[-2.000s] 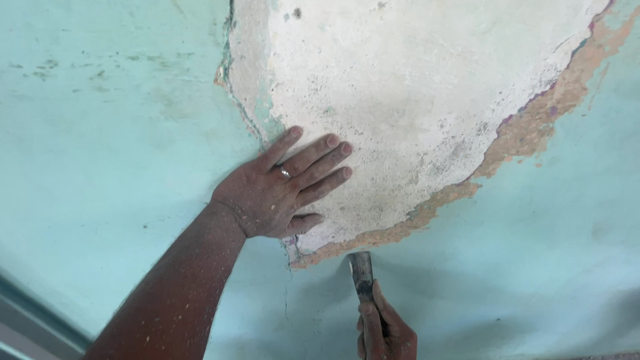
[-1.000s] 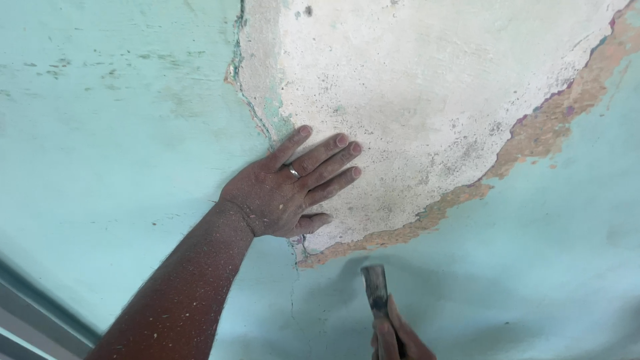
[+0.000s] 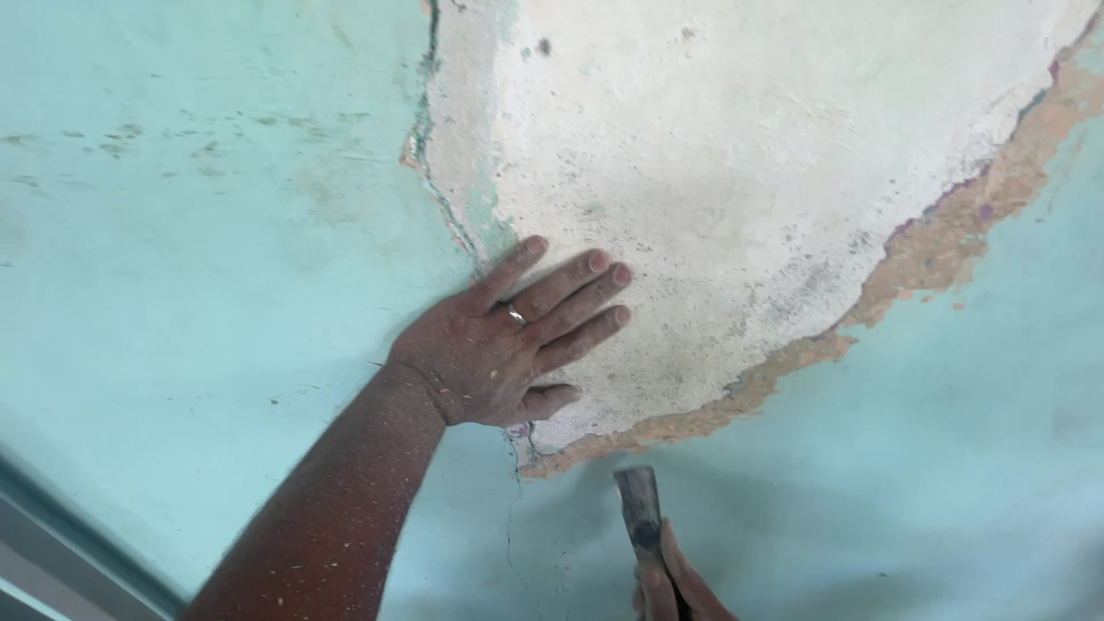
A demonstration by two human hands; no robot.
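My left hand (image 3: 509,345) lies flat on the wall with its fingers spread and a ring on one finger. Its fingers rest on a bare white patch (image 3: 690,190), while the heel of the hand covers part of the patch's cracked left edge. Low in the view, my right hand (image 3: 668,582) is closed around a scraper (image 3: 638,504) with a flat metal blade pointing up. The blade is just below the brownish strip (image 3: 673,427) bordering the patch. Whether it touches the wall cannot be told. Part of the handle is hidden by the fingers.
Turquoise paint (image 3: 216,233) surrounds the patch, with dark scuffs at the upper left. A thin crack (image 3: 511,535) runs down from the patch's lower corner. A grey frame or trim (image 3: 78,535) crosses the lower left corner.
The scraper in my right hand has moved down and away from the brownish strip's edge and now tilts to the left. My left hand keeps its place on the wall.
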